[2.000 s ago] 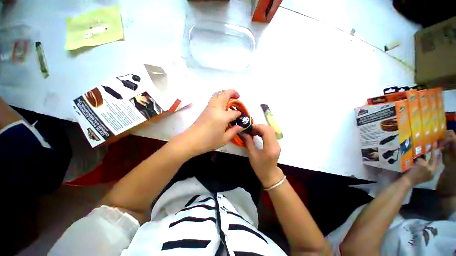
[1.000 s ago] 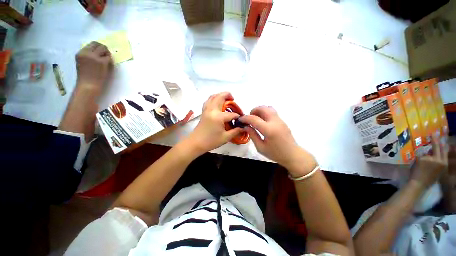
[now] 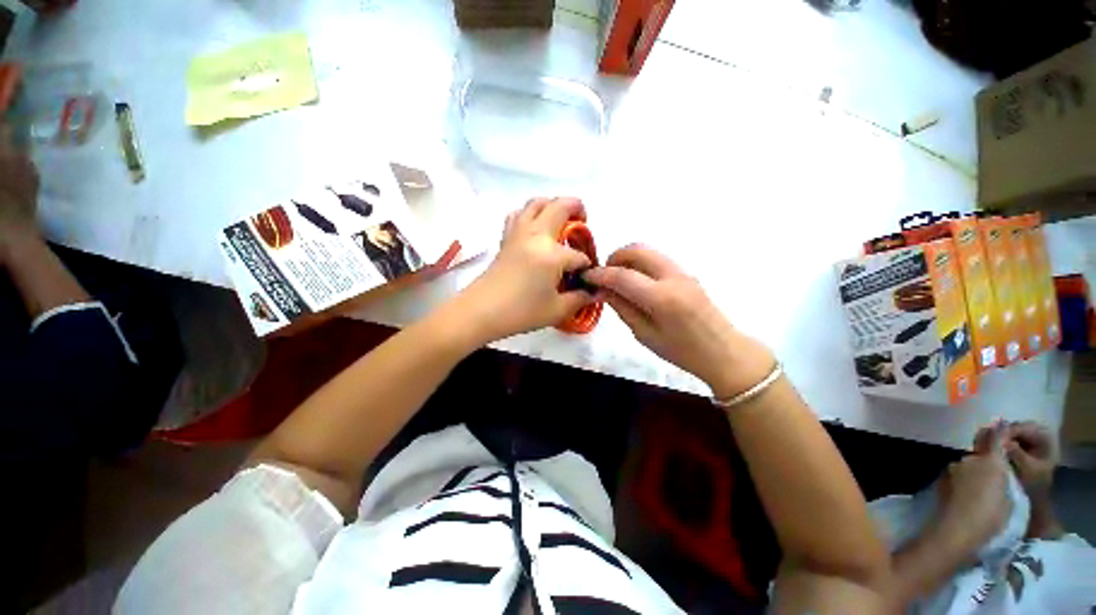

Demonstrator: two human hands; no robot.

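An orange coiled cable (image 3: 583, 315) stands above the table's front edge between my hands. My left hand (image 3: 531, 270) is closed around the coil's left side. My right hand (image 3: 655, 300) pinches a black connector (image 3: 577, 280) inside the coil with thumb and fingertips; the fingers hide part of it. An opened retail box (image 3: 319, 250) lies to the left, white picture side up, its end flap raised. A clear plastic tray (image 3: 535, 124) lies behind the coil.
A row of upright boxes (image 3: 925, 312) stands at right, near another person's hands (image 3: 1004, 463). A yellow sticky note (image 3: 252, 82) and a knife (image 3: 130, 142) lie at left. An orange box (image 3: 631, 34) is at the back; a brown carton (image 3: 1036, 132) at far right.
The neighbour's hand at left has moved off the sticky note to the far left edge. The right-hand person's hands have left the box row. My hands stay on the coil and connector.
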